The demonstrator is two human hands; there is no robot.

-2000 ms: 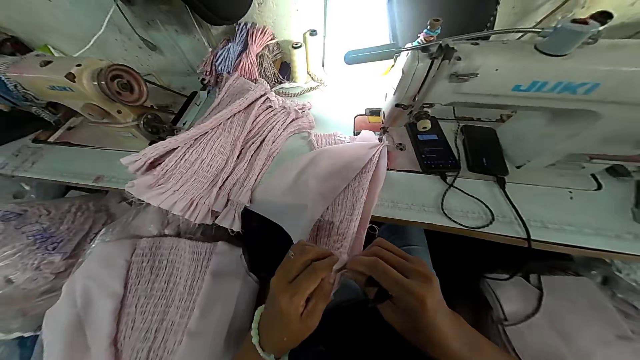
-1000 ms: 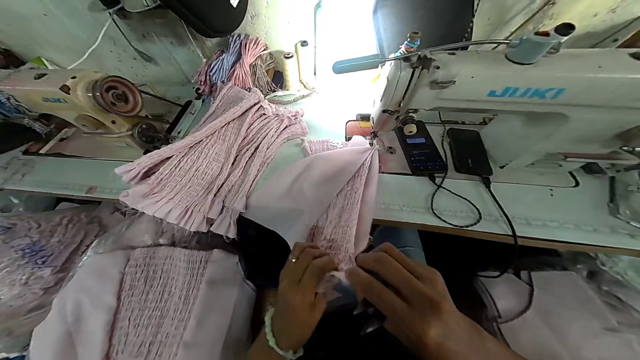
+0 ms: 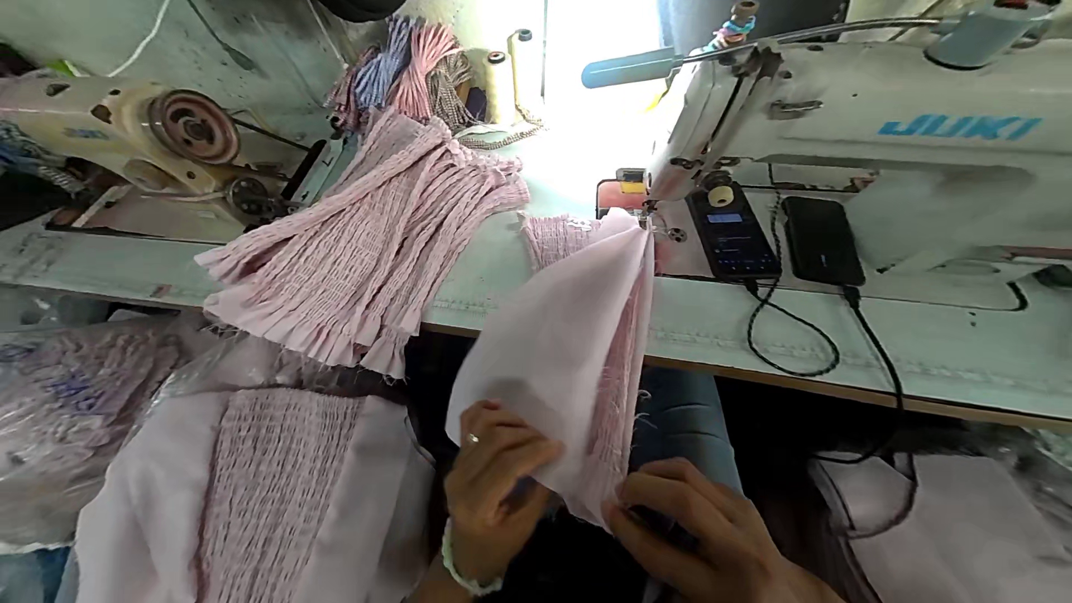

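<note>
A pink fabric piece (image 3: pixel 544 335), part plain and part smocked, hangs over the table edge, its upper corner under the needle area of a Juki sewing machine (image 3: pixel 946 126). My left hand (image 3: pixel 498 486), wearing a ring and a pale bracelet, touches the plain panel's lower edge; the thumb and fingertips are near the cloth, and whether they pinch it is unclear. My right hand (image 3: pixel 695 528) pinches the bottom corner of the smocked edge. Left of it, a pile of smocked pink strips (image 3: pixel 360 243) lies on the table.
A phone (image 3: pixel 731 230) and a black device (image 3: pixel 823 241) with cables lie beneath the machine arm. A second sewing machine (image 3: pixel 134 142) stands at left. Thread cones (image 3: pixel 500 88) and yarn bundles (image 3: pixel 410 71) are behind. More pink fabric (image 3: pixel 276 494) and a plastic bag (image 3: pixel 67 419) sit at lower left.
My left hand has moved away from my right hand, and the plain panel is spread further down and left. My right hand remains at the lower corner.
</note>
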